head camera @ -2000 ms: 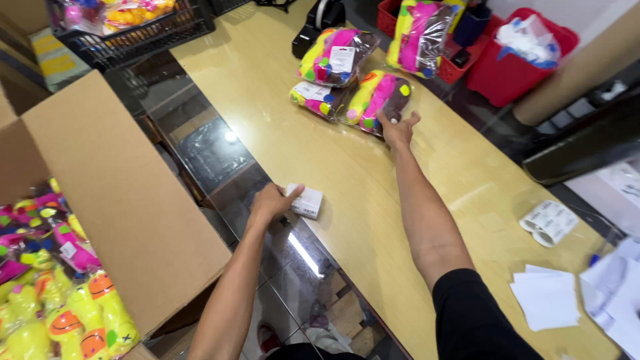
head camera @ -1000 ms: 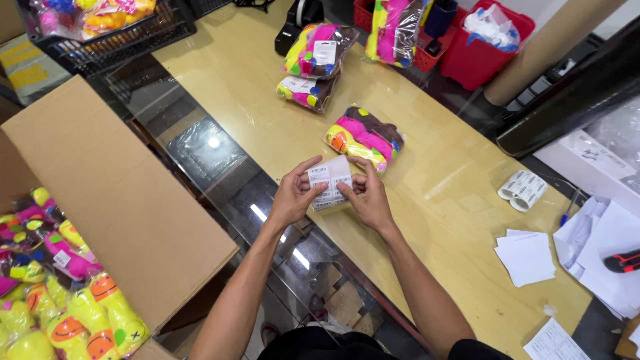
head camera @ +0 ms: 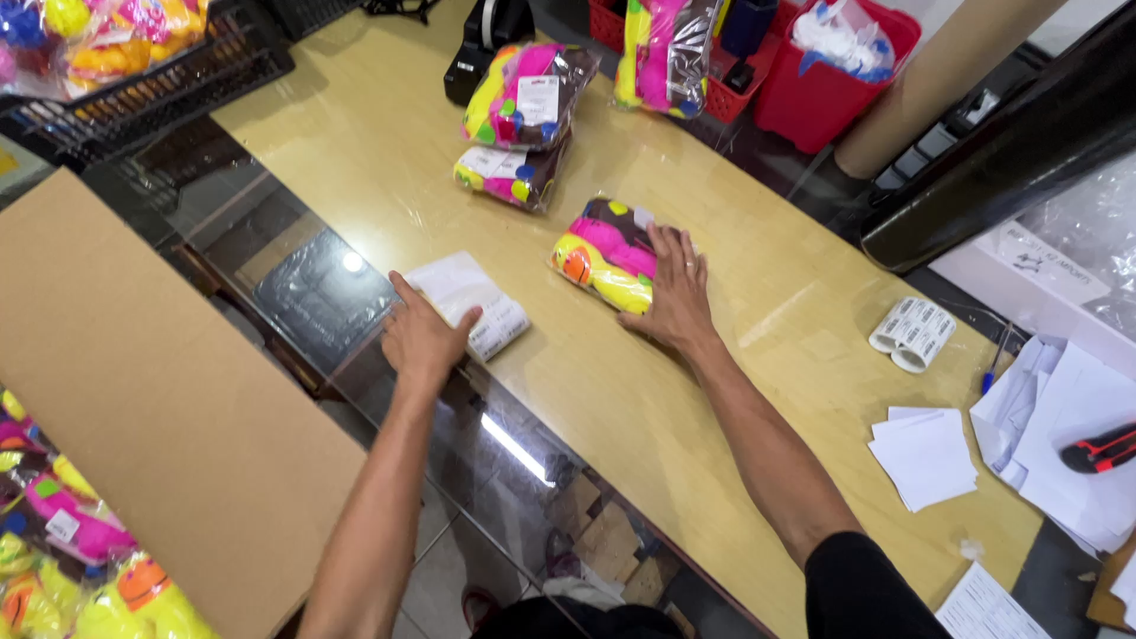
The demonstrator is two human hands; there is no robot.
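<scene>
My left hand [head camera: 424,333] rests at the near edge of the wooden board, thumb and fingers spread over the edge of a roll of printed labels [head camera: 499,327] whose pale backing strip lies partly unrolled. My right hand [head camera: 676,288] lies on the right end of a plastic-bagged plush toy [head camera: 603,253] in yellow, pink and brown, which is flat on the board; a small white label [head camera: 642,216] shows on its bag by my fingertips. Farther back, one bagged plush toy [head camera: 524,98] with a white tag leans on another [head camera: 508,173].
A cardboard box flap [head camera: 169,399] stands at left beside bagged plush toys [head camera: 80,532]. A black crate [head camera: 177,106], tape dispenser [head camera: 484,53], red bin [head camera: 825,80] and another bagged toy [head camera: 666,58] are at the back. Right are a second label roll [head camera: 912,333], papers [head camera: 923,457] and a utility knife [head camera: 1100,451].
Both hands held the label roll together a second ago. Now they are apart: the roll is down on the board by my left hand, and my right hand has moved onto the bagged toy.
</scene>
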